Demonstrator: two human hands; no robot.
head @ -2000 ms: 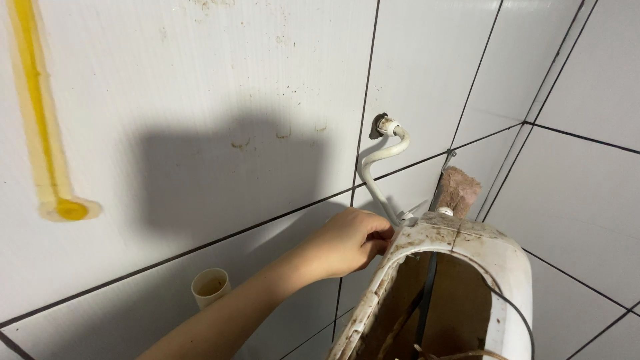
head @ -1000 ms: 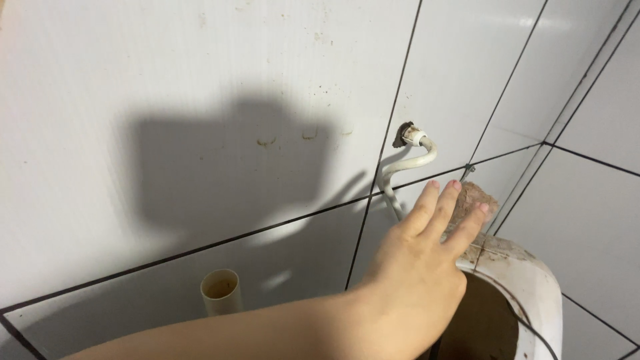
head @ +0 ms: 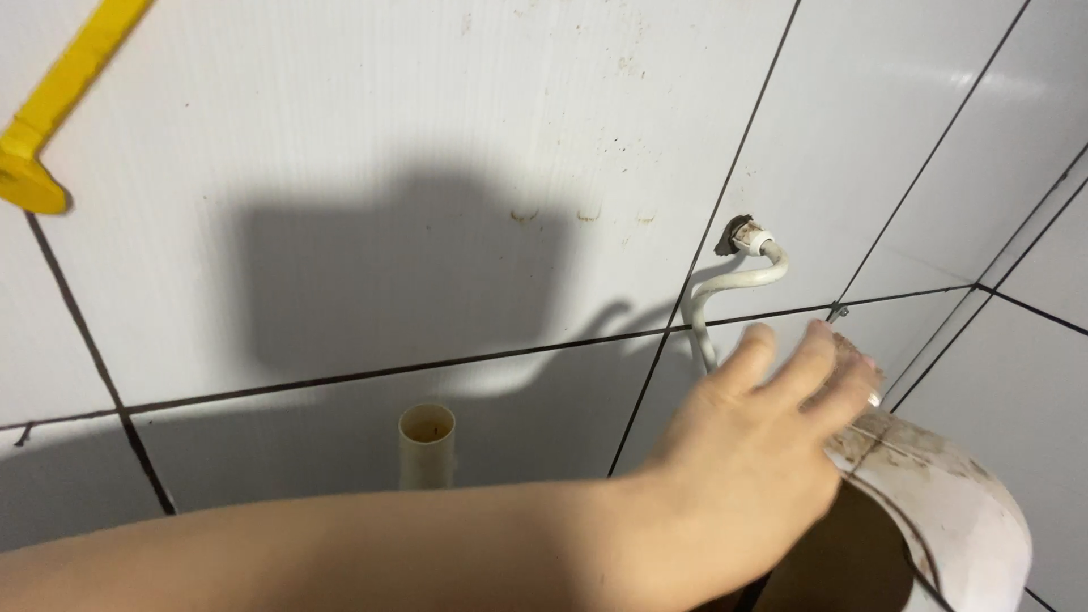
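My left hand reaches in from the left, back of the hand up, its fingers apart and slightly bent. The fingertips lie over a pinkish-brown rough piece at the back of a stained white toilet cistern; whether they grip it cannot be told, as the thumb and palm are hidden. The cistern has no lid on, and its dark opening shows below the hand. A white bent supply hose runs from a wall fitting down behind the fingers. My right hand is not in view.
White wall tiles with dark joints surround the cistern and meet at a corner on the right. An open cream plastic pipe stands upright beyond my forearm. A yellow strip is on the wall at upper left. A small screw sticks out near the hose.
Two seconds ago my left hand was at the cistern's left edge below the hose. It has since moved right, over the cistern's back corner and the pinkish-brown piece, with its fingers spread.
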